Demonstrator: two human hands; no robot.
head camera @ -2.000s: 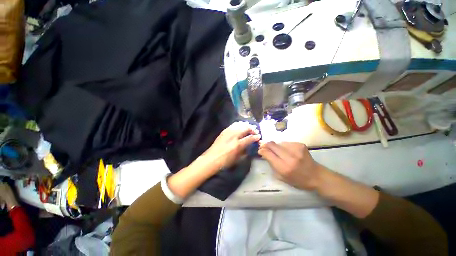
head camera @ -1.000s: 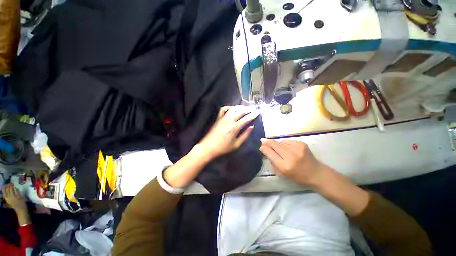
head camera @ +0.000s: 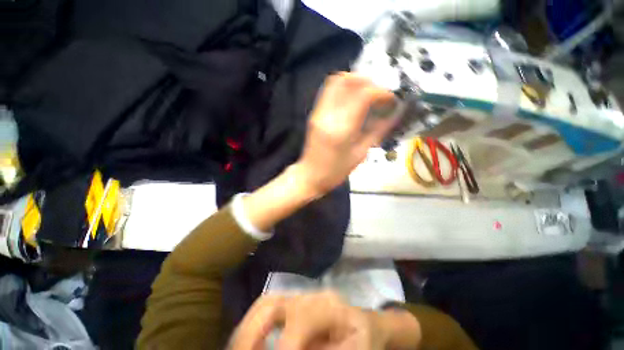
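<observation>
My left hand [head camera: 345, 130], bare and blurred, is raised in front of the needle end of the white sewing machine [head camera: 451, 78]. Its fingers are bent and hide the needle and presser foot; I cannot tell whether they hold anything. My right hand [head camera: 315, 325], strongly blurred, is low at the bottom edge over my lap and partly cut off. A small pale spot shows at its fingers, unclear. The large black garment [head camera: 164, 89] spreads over the left side, with small red marks, and hangs over the table's front edge below my left forearm.
Scissors with yellow [head camera: 419, 163] and red [head camera: 443, 163] loops lie under the machine arm, beside dark snips [head camera: 465, 169] and a thin pale stick. The white table [head camera: 438, 225] has a red dot. Yellow strips [head camera: 102, 205] are at the left; a pale cloth [head camera: 362, 281] covers my lap.
My left hand has risen from the cloth by the needle. My right hand has moved from the table down towards my lap. The view has shifted, and the machine appears farther off and tilted.
</observation>
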